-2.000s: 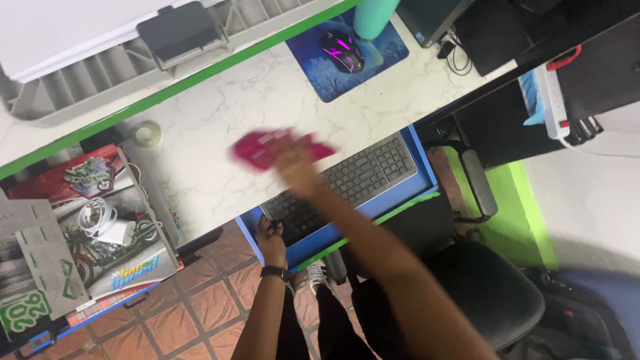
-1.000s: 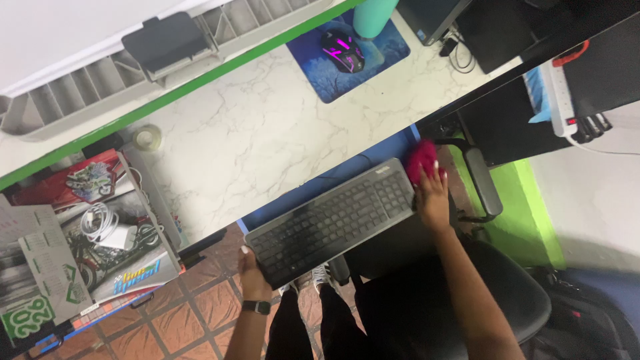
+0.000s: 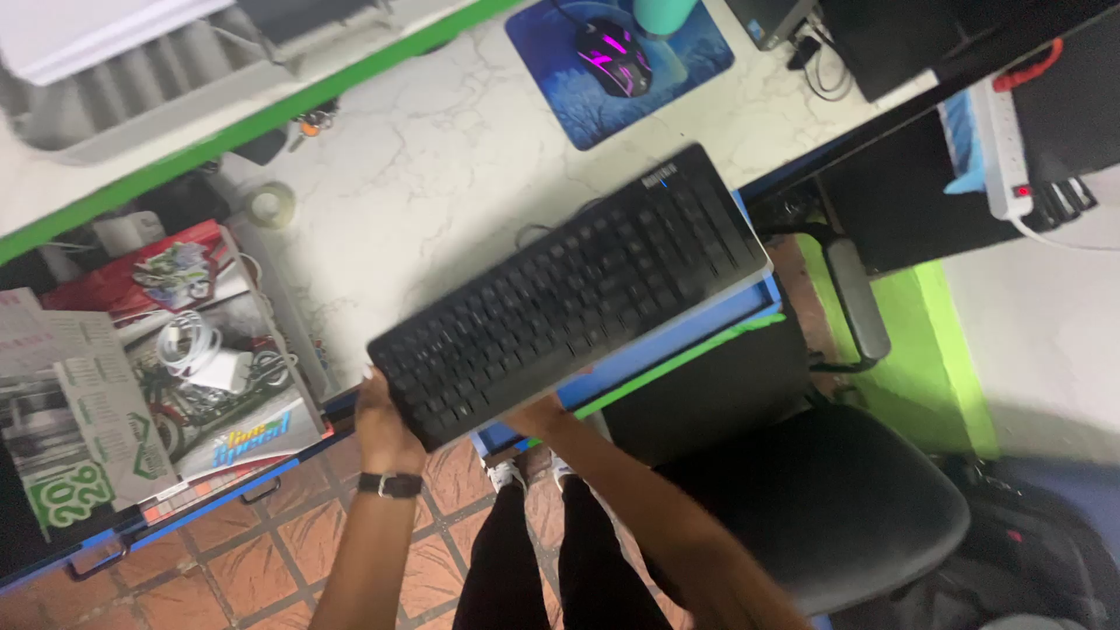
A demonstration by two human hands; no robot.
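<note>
A black computer keyboard (image 3: 569, 293) is lifted and tilted above the blue pull-out tray (image 3: 682, 337) and the front of the marble-patterned desk. My left hand (image 3: 385, 424) grips its lower left corner, with a dark watch on the wrist. My right hand (image 3: 534, 413) reaches beneath the keyboard near its front edge; its fingers are hidden, so what it holds cannot be told. The red cloth seen earlier is out of sight. A black mouse (image 3: 615, 58) with pink lights lies on the blue mouse pad (image 3: 560, 79) behind.
An open drawer (image 3: 302, 437) at the left holds papers, a white cable (image 3: 188, 341) and a charger. Clear tape (image 3: 269, 206) and keys (image 3: 311, 122) lie on the desk. A black office chair (image 3: 831, 507) stands at the right, below a white power strip (image 3: 1004, 149).
The keyboard has risen from the blue tray and come up over the desk edge. My right hand has gone from the keyboard's right end, where it held a red cloth, to underneath it.
</note>
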